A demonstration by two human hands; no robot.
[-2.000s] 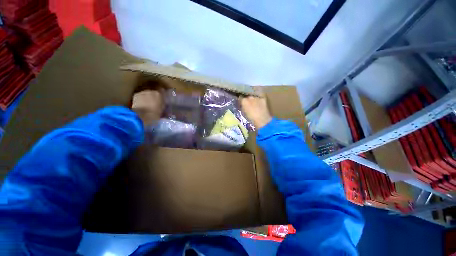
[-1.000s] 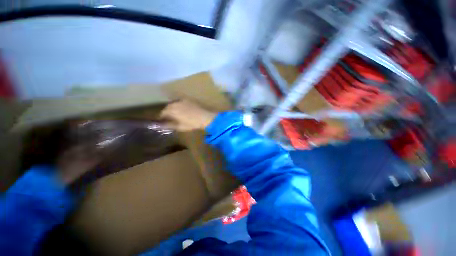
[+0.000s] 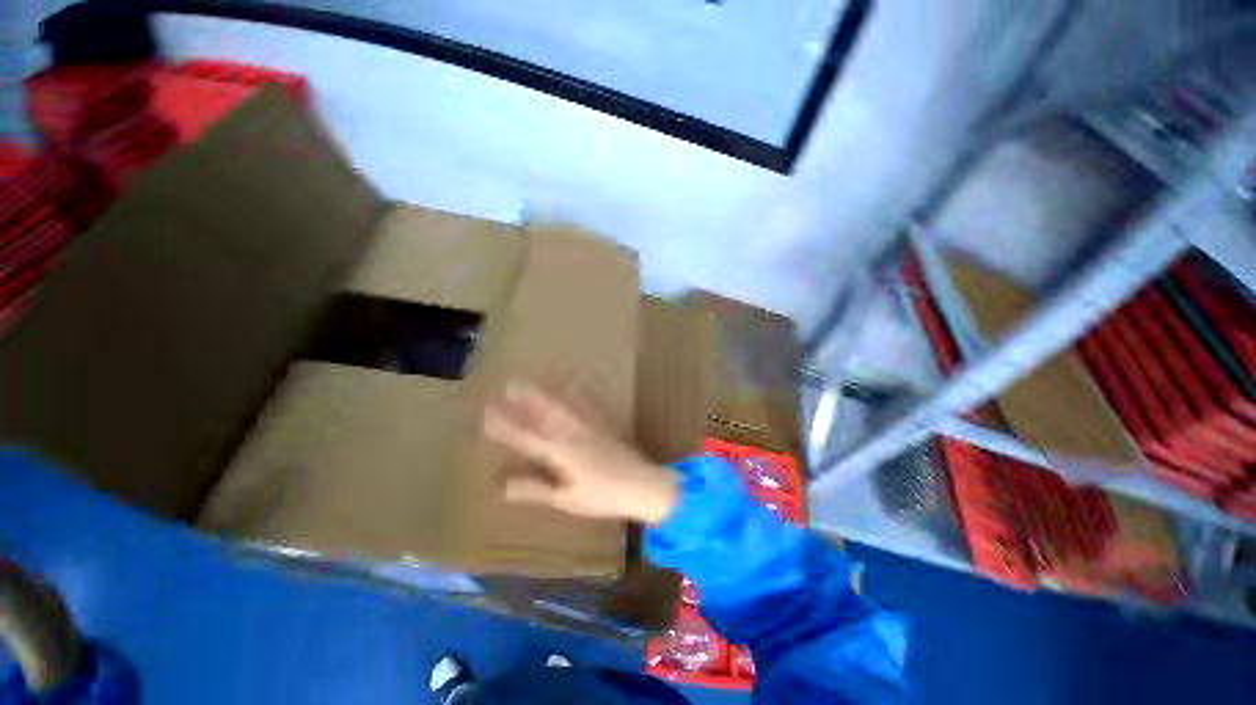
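Note:
A large brown carton stands in front of me. Its right flap and near flap are folded inward over the top, and its left flap stands up. A dark gap between the flaps shows a little of the inside; the contents cannot be made out. My right hand lies palm down on the right flap with its fingers spread, holding nothing. My left hand is at the lower left edge of the picture, away from the carton, blurred and partly cut off.
Red trays with shiny clear contents lie right of the carton, beside another brown carton. A grey metal shelf with stacked red trays stands at the right. More red trays are stacked at the left. Two shoe tips show below.
The carton flaps have been folded over the clear bags inside. My right hand has moved from the carton's edge onto the flap. My left hand has left the carton to the lower left.

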